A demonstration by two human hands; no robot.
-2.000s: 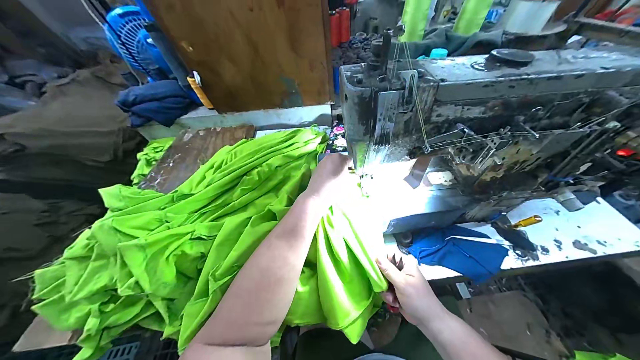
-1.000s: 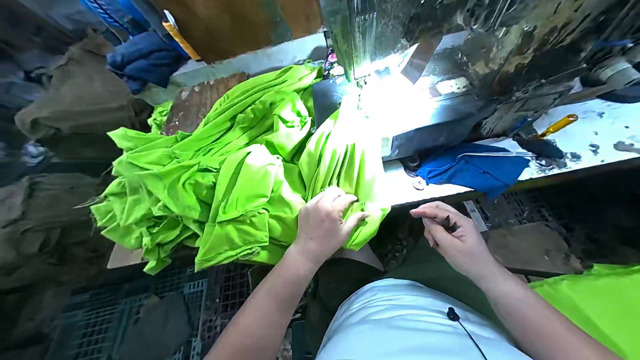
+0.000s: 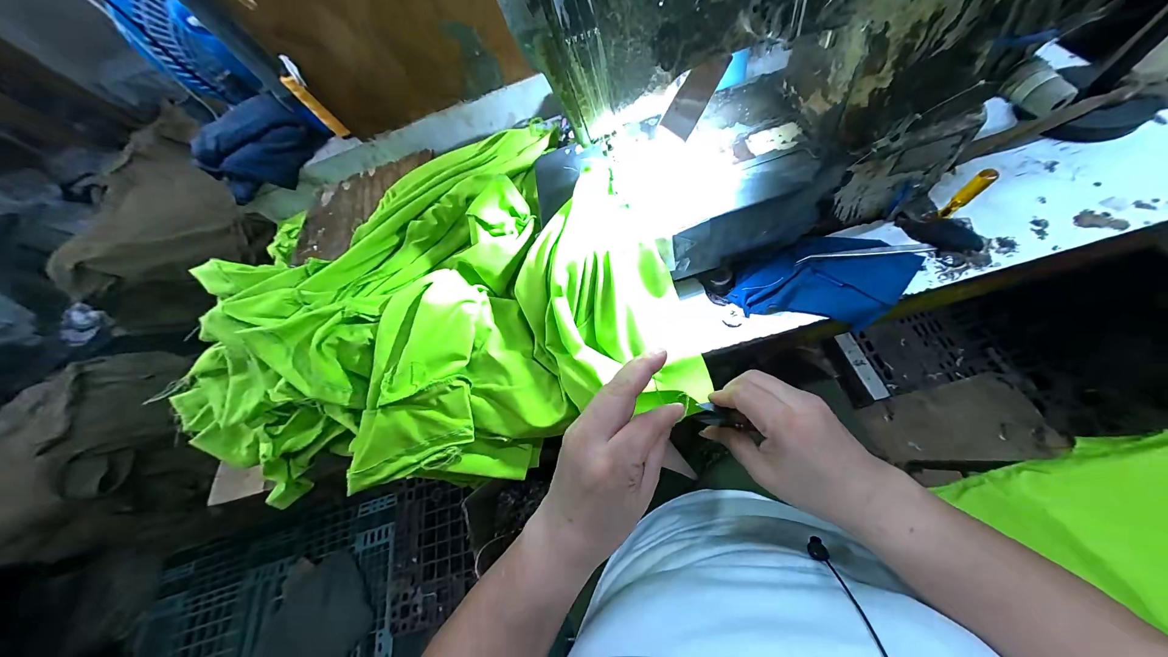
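Lime-green fabric (image 3: 429, 356) lies bunched over the left of the sewing table, one part running up under the lit head of an industrial sewing machine (image 3: 821, 100). My left hand (image 3: 611, 447) is at the near edge of that part, thumb and fingers around the cloth. Close to its right, my right hand (image 3: 776, 429) pinches a small dark tool (image 3: 724, 417), perhaps thread snips, whose tip meets the fabric's corner. Glare hides the needle area.
Right of the machine bed lie a blue cloth (image 3: 821, 278) and a yellow-handled screwdriver (image 3: 969, 193). Dark garments (image 3: 137, 237) are piled at left, near a blue fan (image 3: 182, 46). More green fabric (image 3: 1077, 511) lies at lower right. Plastic crates (image 3: 365, 538) stand below.
My left hand has come down from beside the needle area to the fabric's near edge. Since one second ago, my right hand has moved left to the cloth's corner.
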